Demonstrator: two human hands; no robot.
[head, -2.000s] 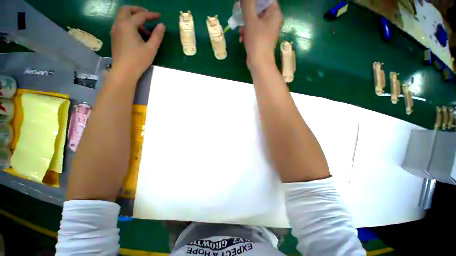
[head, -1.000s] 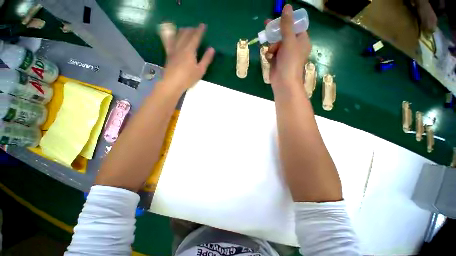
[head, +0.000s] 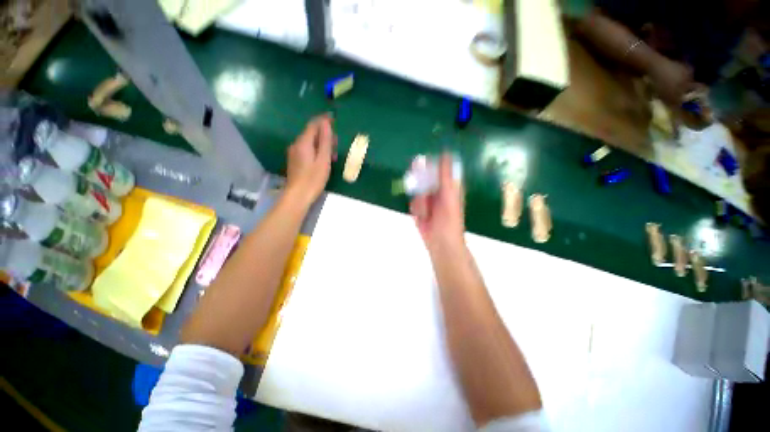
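Note:
My right hand [head: 440, 207] is blurred and holds the small translucent glue bottle [head: 422, 175] above the green belt [head: 388, 118], its tip pointing left. My left hand [head: 311, 158] is over the near part of the belt with nothing visible in it, fingers partly spread. A tan elongated part [head: 356, 158] lies on the belt just right of my left hand, apart from it. Two more tan parts [head: 512, 204] lie to the right of my right hand. Several others [head: 656, 243] lie farther right, some on a thin white strip [head: 713, 269].
A white sheet [head: 363, 312] covers the bench under my right forearm. A grey metal post [head: 181, 93], labelled bottles [head: 63, 224], yellow papers [head: 148, 257] and a pink object [head: 219, 254] are at left. Blue cells [head: 465, 111] lie across the belt, near another person's hand [head: 673, 82].
The view has shifted, showing more of the far side. My right hand with the bottle has moved left along the belt, away from the tan parts at right. My left hand's fingers are closer together.

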